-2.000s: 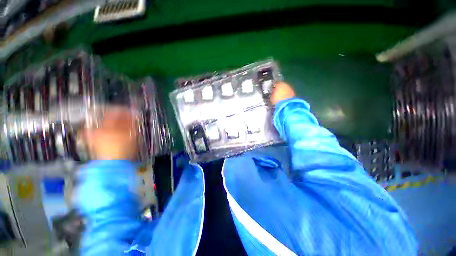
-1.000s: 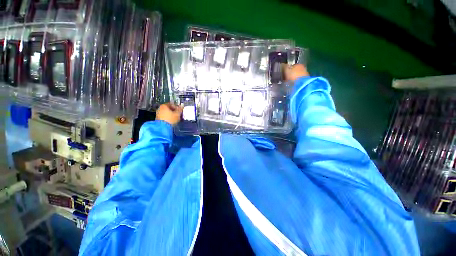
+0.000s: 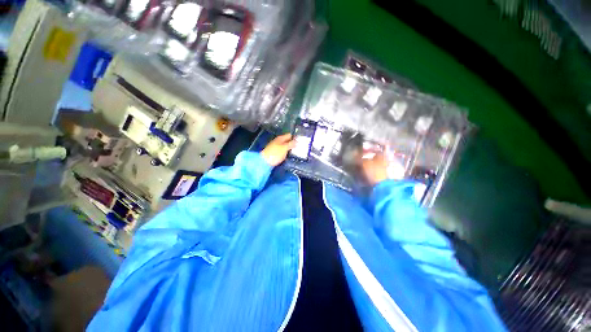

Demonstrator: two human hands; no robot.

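Observation:
A clear blister tray (image 3: 389, 87) lies tilted on the green mat in front of me, over another tray edge with a dark phone part. A dark phone half with a pale screen (image 3: 302, 139) sits in its lower left pocket. My left hand (image 3: 277, 150) grips the tray's left edge beside that phone. My right hand (image 3: 374, 167) is blurred over the middle of the lower row. Something dark and pale shows at its fingertips; I cannot tell whether it is held. Glare hides several pocket contents.
A tall stack of trays with red-edged phones (image 3: 223, 45) stands at upper left. The pale machine (image 3: 201, 120), with a fixture (image 3: 155, 136) and small display (image 3: 183, 185), is at left. Another tray stack (image 3: 551, 279) is at lower right, on the green mat's side (image 3: 492, 194).
The view has turned, so the tray looks tilted and further right. My right hand has moved from the tray's upper right corner to its lower row. My left hand remains at the left edge.

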